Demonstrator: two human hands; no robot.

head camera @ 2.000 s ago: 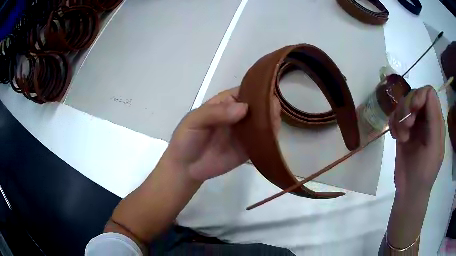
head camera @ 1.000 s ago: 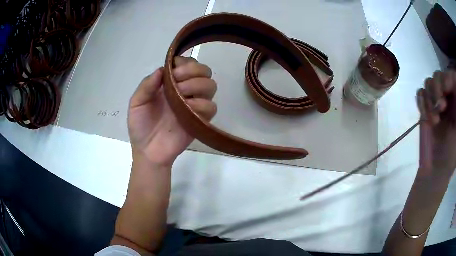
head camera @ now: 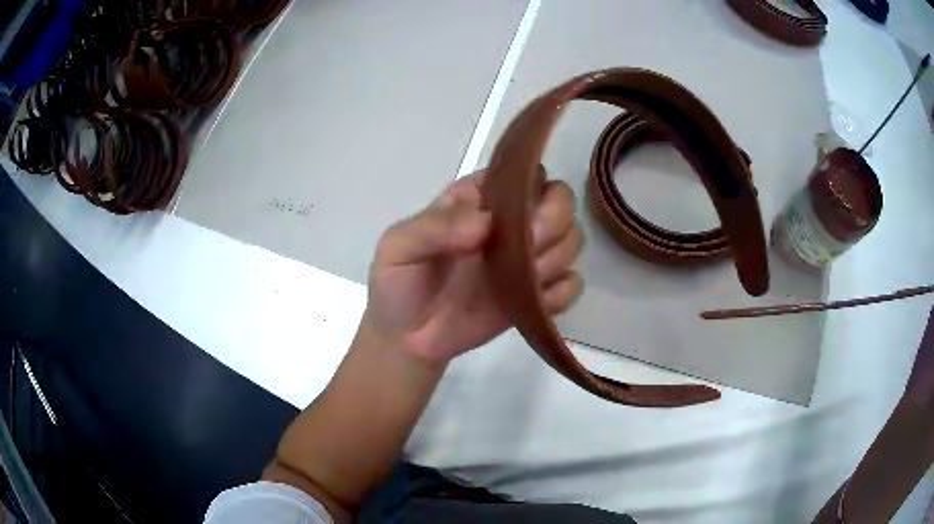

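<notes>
My left hand [head camera: 466,271] grips a brown headband [head camera: 515,220] by one side and holds it up with its open ends to the right. A black lining strip shows inside it. The applicator [head camera: 778,308] comes in from the right edge, its reddish-brown tip apart from the headband, below its upper end. My right hand is out of the picture; only the forearm shows at lower right. The glass jar of edge paint [head camera: 819,215] stands at the right with a smeared brown rim.
Nested headbands [head camera: 655,237] lie behind the held one on a grey cardboard sheet [head camera: 338,113]. Rows of brown headbands [head camera: 128,164] crowd the far left. A dark rod [head camera: 896,102] leans in the jar. Another brown headband [head camera: 778,23] lies at the top right.
The view has shifted. The held headband has turned from its earlier, flatter pose. My right hand has left the picture at the right, and the applicator now lies nearly level.
</notes>
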